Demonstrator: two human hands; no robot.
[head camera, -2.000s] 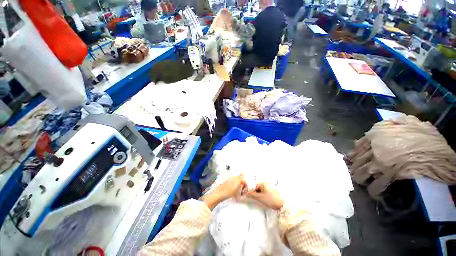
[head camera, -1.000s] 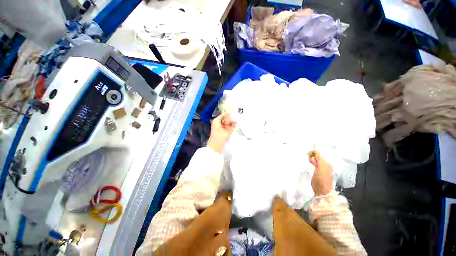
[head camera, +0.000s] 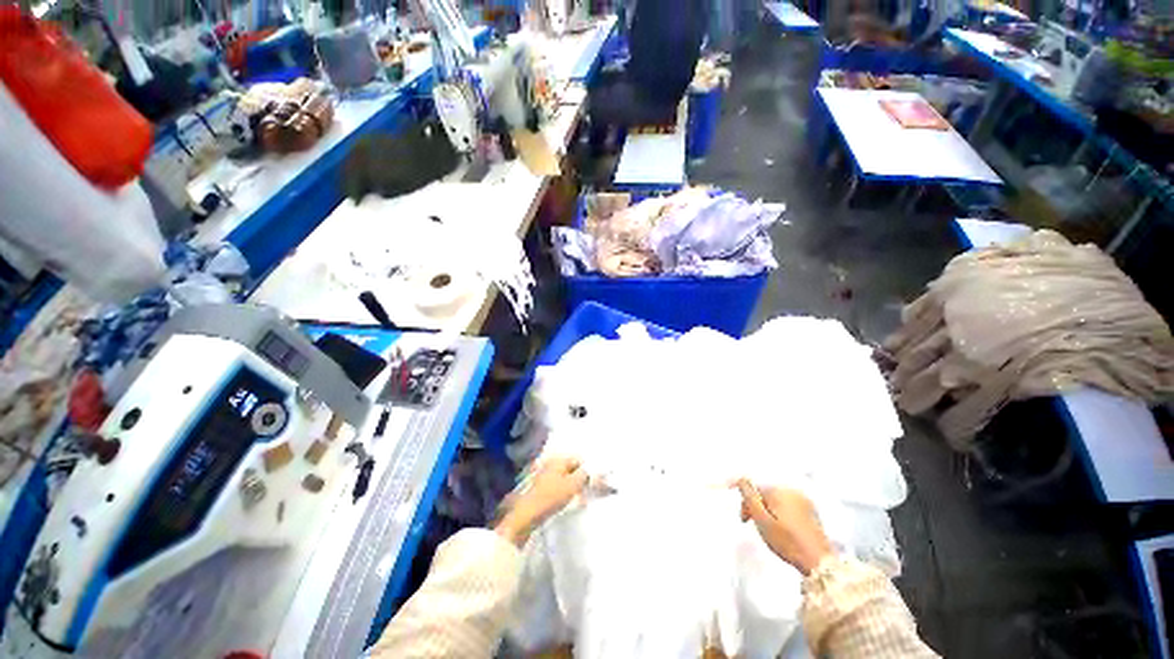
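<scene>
A large heap of white fabric pieces (head camera: 721, 386) lies in front of me, partly over a blue bin (head camera: 595, 322). My left hand (head camera: 551, 496) pinches the edge of a white piece (head camera: 644, 554) at its left side. My right hand (head camera: 776, 518) pinches the same white area at the right, so the cloth is spread between both hands. The cloth is overexposed, so single layers are hard to tell apart. The white sewing machine (head camera: 193, 451) stands at the left, touched by neither hand.
The machine table (head camera: 386, 515) has a ruler-marked edge, with bobbins (head camera: 425, 373) at its far end. A cream roll (head camera: 442, 286) lies beyond. A blue crate (head camera: 670, 294) holds beige and lilac cloth. Beige bundles (head camera: 1043, 322) lie on a bench at the right.
The view has tilted back up from a second ago. My left hand is lower on the heap, and both hands are now level, wider apart than two seconds ago.
</scene>
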